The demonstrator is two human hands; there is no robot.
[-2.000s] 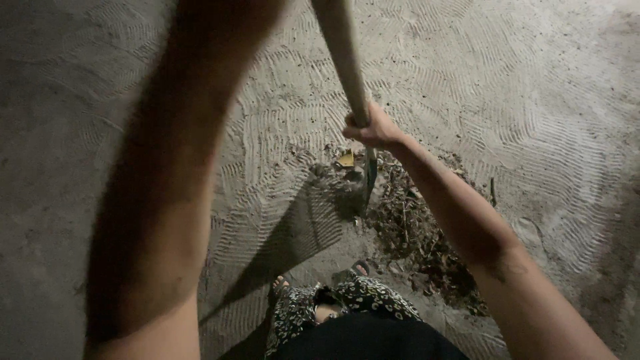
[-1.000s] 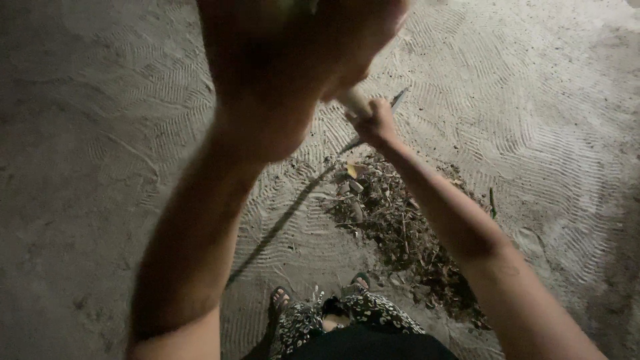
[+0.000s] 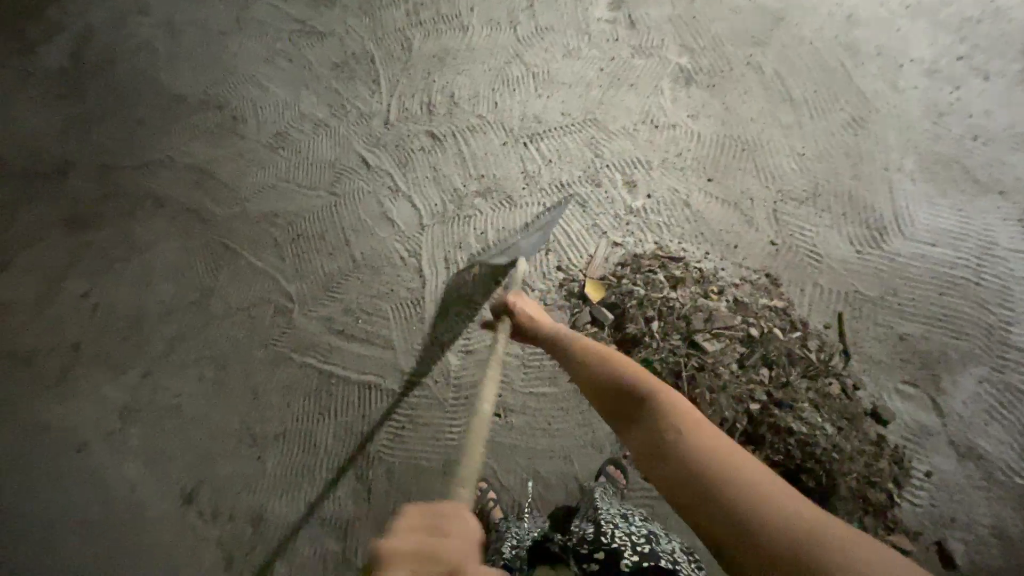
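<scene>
My right hand (image 3: 518, 317) is closed around the lower part of a long pale handle (image 3: 482, 408), close to a rake head. My left hand (image 3: 432, 540) grips the same handle nearer my body, at the bottom of the view. Beyond my right hand the flat, fan-shaped rake head (image 3: 528, 240) slants up to the right; it is blurred, and its teeth cannot be told apart. Right of the rake head lies a heap of dry leaves and twigs (image 3: 720, 336), with a yellow leaf (image 3: 594, 290) at its upper left edge.
Pale sandy ground (image 3: 336, 200) with comb-like ridges surrounds the heap. My sandalled feet (image 3: 613, 472) stand just below the rake, left of the heap's lower part. A dark stick (image 3: 843, 336) lies at the heap's right edge. The handle's shadow runs to the lower left.
My left hand has come down from high in front of the camera to the bottom of the view. The rake head has moved to the left of the heap, and the handle now slants down toward me.
</scene>
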